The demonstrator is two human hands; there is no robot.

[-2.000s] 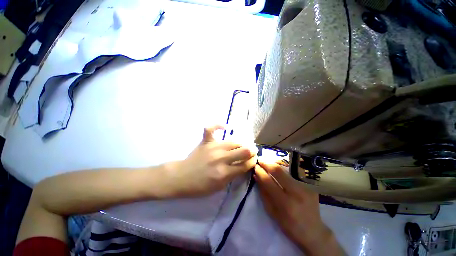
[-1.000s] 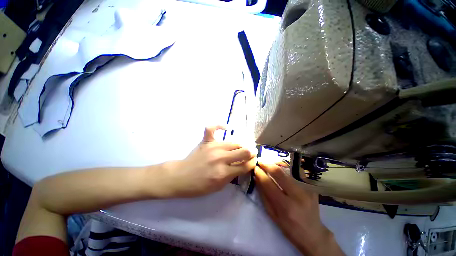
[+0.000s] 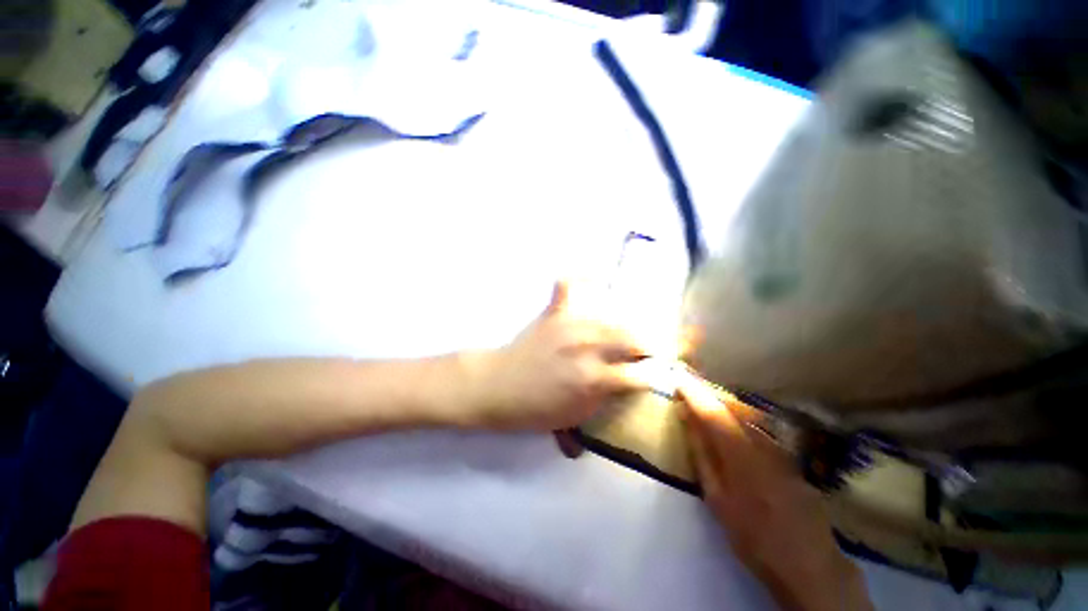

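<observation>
A long dark strip lies on the white table behind the needle area, its near end reaching the sewing machine head. Any white fabric along it is lost in the glare. My left hand lies left of the needle area, fingers together and pointing right. My right hand comes from the lower right, its fingertips close to my left ones under the head. Glare and blur hide what the fingertips touch. The yellowish machine bed with a dark outline shows below them. Presser foot and needle cannot be made out.
White pieces with wavy dark edges lie at the table's upper left. More black and white pieces lie beyond the left edge. Striped fabric is below the front edge. The table has a blue far edge.
The view has shifted and blurred. The dark strip has moved away from me through the needle area and now extends farther behind it. The fabric below my fingers is gone, exposing the machine bed.
</observation>
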